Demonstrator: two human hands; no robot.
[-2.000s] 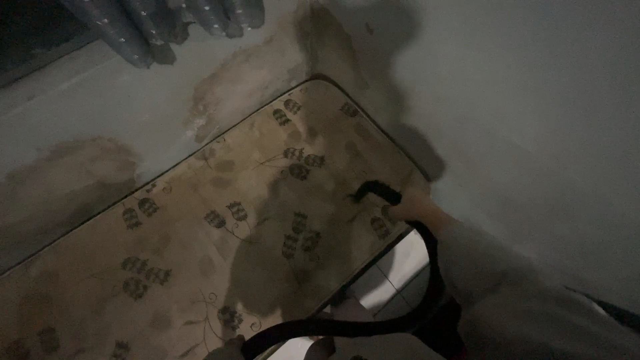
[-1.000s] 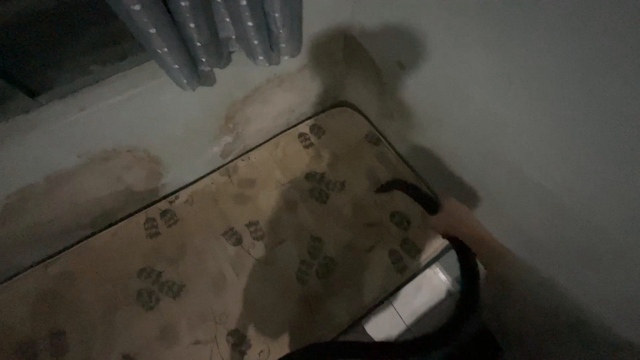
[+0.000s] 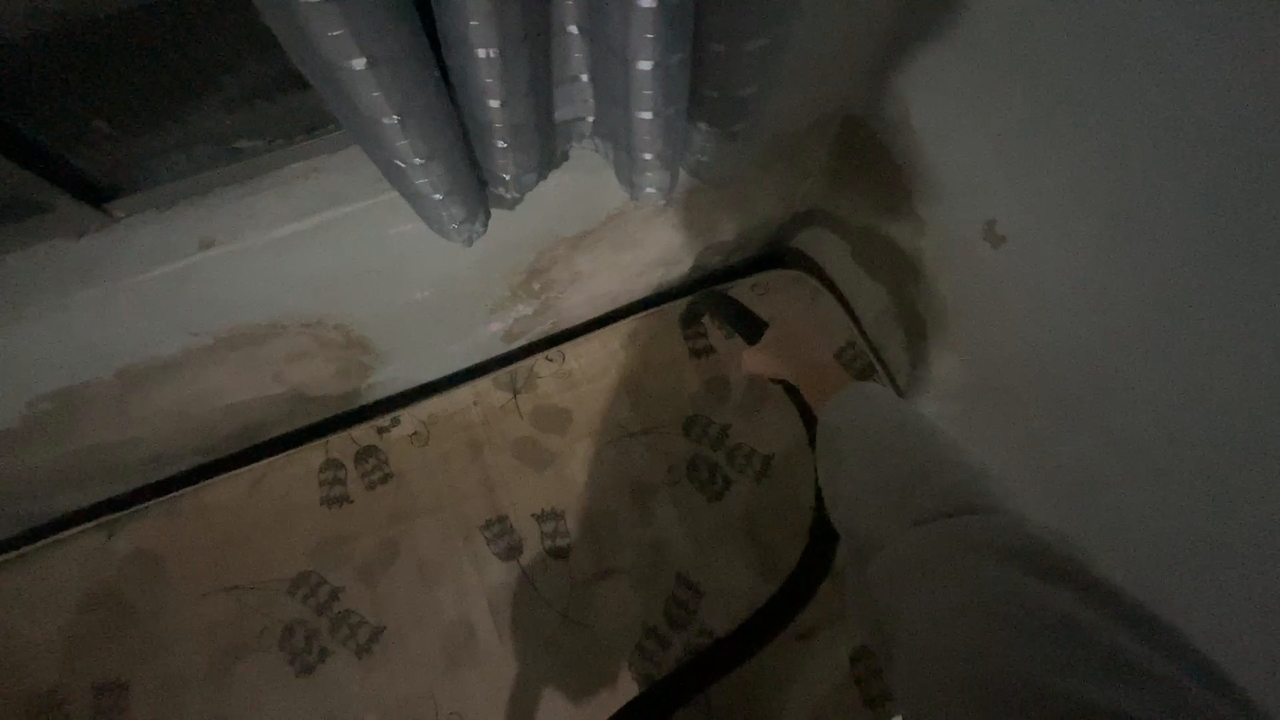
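My right hand (image 3: 800, 362), its arm in a light sleeve, reaches in from the lower right and is shut on a long dark flexible strap or hose (image 3: 800, 575). The short end of that strap curls out past my fingers near the far corner of a mattress (image 3: 450, 560) with a printed flower pattern and dark piping. From my hand the rest of it bends down to the bottom edge of the view. Dim light leaves its exact kind unclear. My left hand does not show.
A grey-blue patterned curtain (image 3: 500, 110) hangs bunched above the mattress beside a dark window (image 3: 150, 90). The pale wall (image 3: 1100, 300) meets the mattress on two sides, with peeling, stained patches (image 3: 230, 370). Shadows fall across the mattress and the wall corner.
My right hand has moved with the dark strap towards the mattress's far corner. My left hand, at the bottom edge two seconds ago, has left the view. The view has shifted closer to the corner.
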